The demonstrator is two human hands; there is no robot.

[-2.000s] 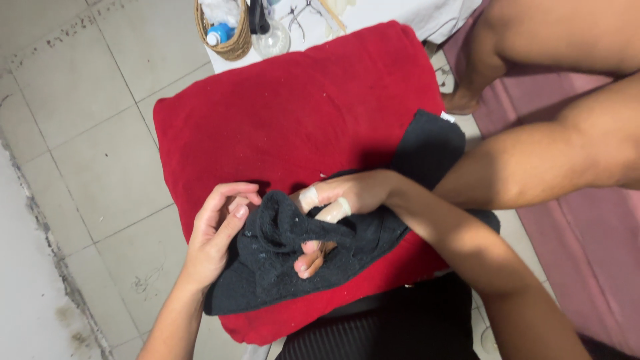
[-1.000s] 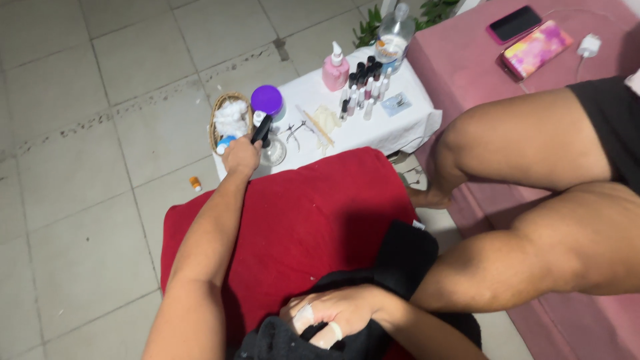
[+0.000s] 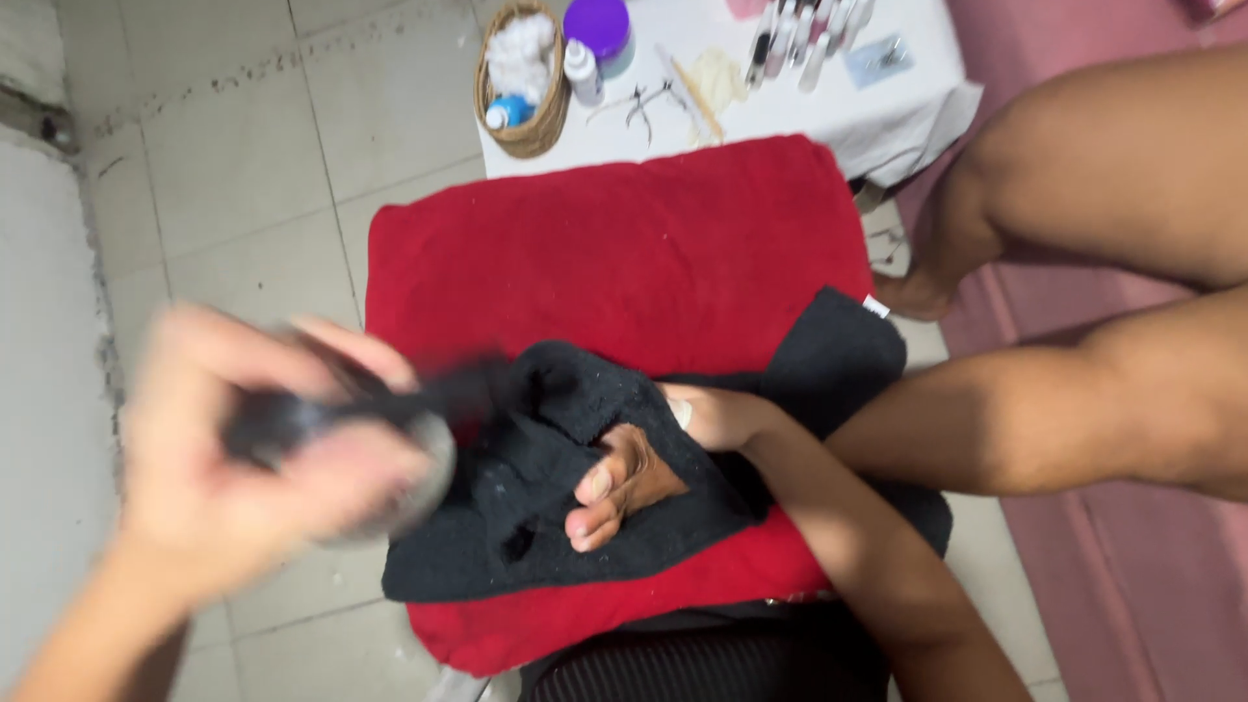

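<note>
Blurred by motion, my left hand [image 3: 283, 429] is closed around a dark-handled object [image 3: 390, 405] with a clear rounded part, perhaps a spray bottle, left of a black towel [image 3: 643, 546]. My right hand [image 3: 717, 414], with white tape on a finger, is at the towel's right part; its fingertips are hidden behind the cloth, so its grip cannot be judged. The toes of another person's foot [image 3: 609, 487] show between the towel's folds. Under the towel lies a red towel-covered cushion [image 3: 614, 263].
Beyond the cushion, a white-covered table [image 3: 624, 136] holds a wicker basket [image 3: 563, 102] of cotton, a white bottle [image 3: 583, 70], a purple-lidded container [image 3: 597, 29], metal nippers [image 3: 639, 115] and nail polish bottles [image 3: 814, 58]. The other person's legs [image 3: 1111, 185] extend over a pink seat [image 3: 1121, 585] at right.
My left hand has come back from beside the basket with the dark-handled object. The toes, hidden a second ago, show again between the black folds. The view has shifted.
</note>
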